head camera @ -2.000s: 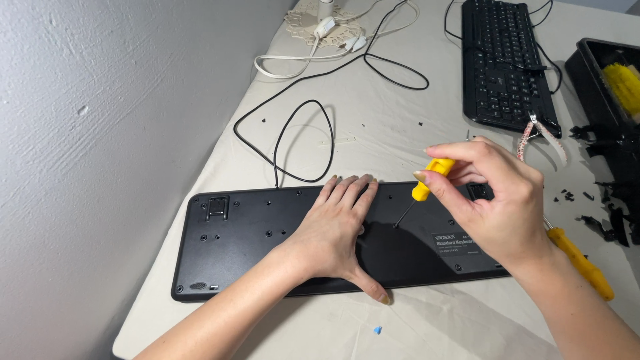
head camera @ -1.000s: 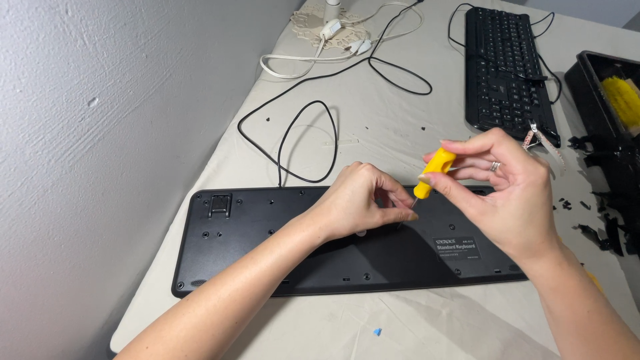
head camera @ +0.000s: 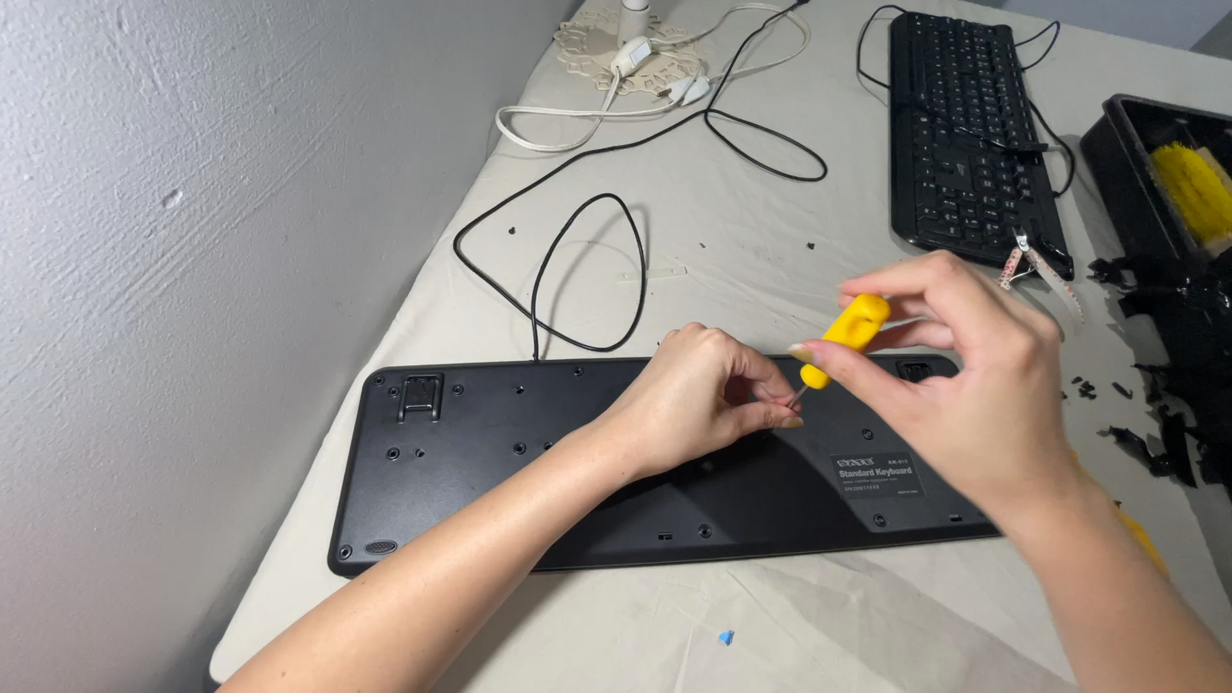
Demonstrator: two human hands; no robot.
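A black keyboard [head camera: 462, 491] lies face down on the cloth-covered table, its underside with screw holes and a label facing up. My right hand [head camera: 972, 375] holds a screwdriver by its yellow handle [head camera: 847, 337], tilted above the keyboard. With thumb and fingertips my left hand [head camera: 707, 395] pinches the screwdriver's tip end, just over the keyboard's middle. Whether a screw is between those fingertips cannot be seen. The keyboard's black cable [head camera: 643, 260] loops on the cloth behind it.
Another black keyboard [head camera: 953, 144] lies at the back right, with nippers [head camera: 1022, 252] at its near end. Beyond is a black bin [head camera: 1107, 154] holding a yellow brush [head camera: 1192, 192]. Black plastic scraps [head camera: 1169, 356] lie at the right. White cords [head camera: 549, 114] are at the back, a blue bit [head camera: 726, 637] in front.
My left hand has lifted from lying flat on the keyboard and come to the screwdriver's tip, fingers pinched. The screwdriver's tip was lower, at the keyboard's surface, two seconds ago.
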